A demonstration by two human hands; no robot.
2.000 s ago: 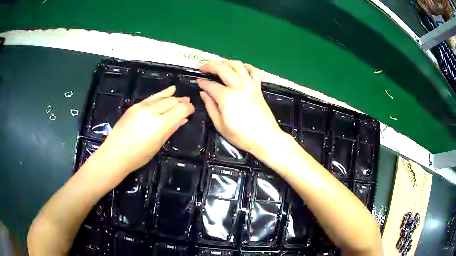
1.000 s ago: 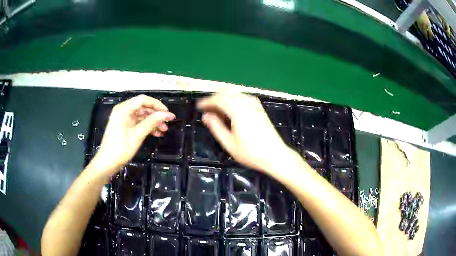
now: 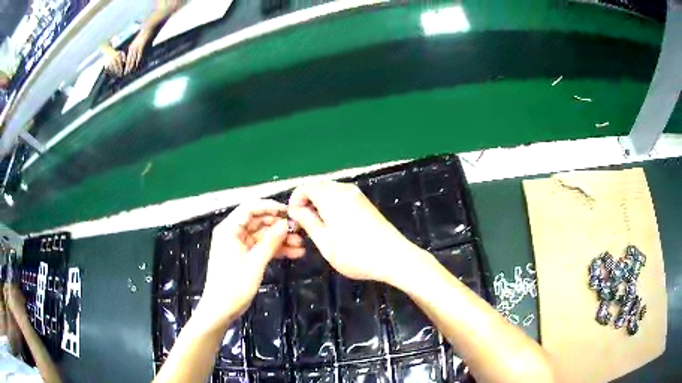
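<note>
The large glossy black blister tray lies flat below my hands. My left hand and my right hand meet above its far part. The thumb and fingers of both hands close together at a tiny dark and pale piece, mostly hidden between the fingertips. I cannot tell its exact shape. A pile of small dark components lies on the tan cardboard sheet at the right. Small pale rings lie loose between tray and cardboard, and a few more lie left of the tray.
The green conveyor runs beyond the pale bench edge. A grey metal upright stands at the far right. A neighbouring black tray, a white cut-out frame and a person's arm are at far left. Another person's hands are across the conveyor.
The view has swung left, showing the neighbouring work places. My hands, apart a second ago, have come together at the fingertips around a tiny piece.
</note>
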